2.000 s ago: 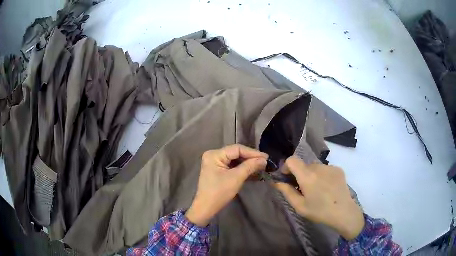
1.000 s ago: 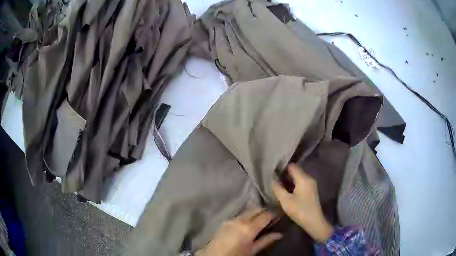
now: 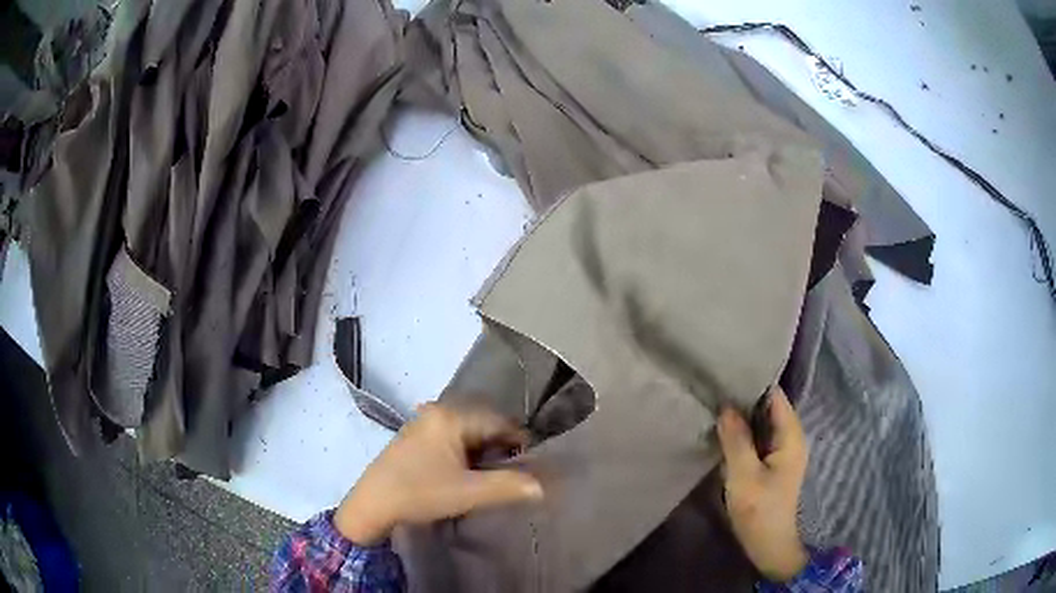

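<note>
A taupe garment body [image 3: 695, 266] lies spread in front of me, with a curved opening [image 3: 562, 400] that shows dark inside near my left hand. My left hand [image 3: 446, 469] is at the opening's lower left edge, thumb apart and fingers blurred; I cannot tell if it grips the cloth. My right hand [image 3: 764, 481] pinches the garment's right edge between thumb and fingers. A fine-striped grey panel [image 3: 869, 429] lies to the right of my right hand. No snips are visible.
Gathered brown bundles [image 3: 220, 197] lie at left. Another taupe garment [image 3: 602, 93] lies beyond. A dark cord [image 3: 926, 145] runs along the upper right of the white table [image 3: 405, 255]. A short dark strip [image 3: 350, 353] lies beside the left bundle. Grey speckled floor [image 3: 220, 521] shows lower left.
The garment has been turned, so a broad plain panel and a curved opening now face up. My hands have moved apart, the left to the opening and the right to the right edge.
</note>
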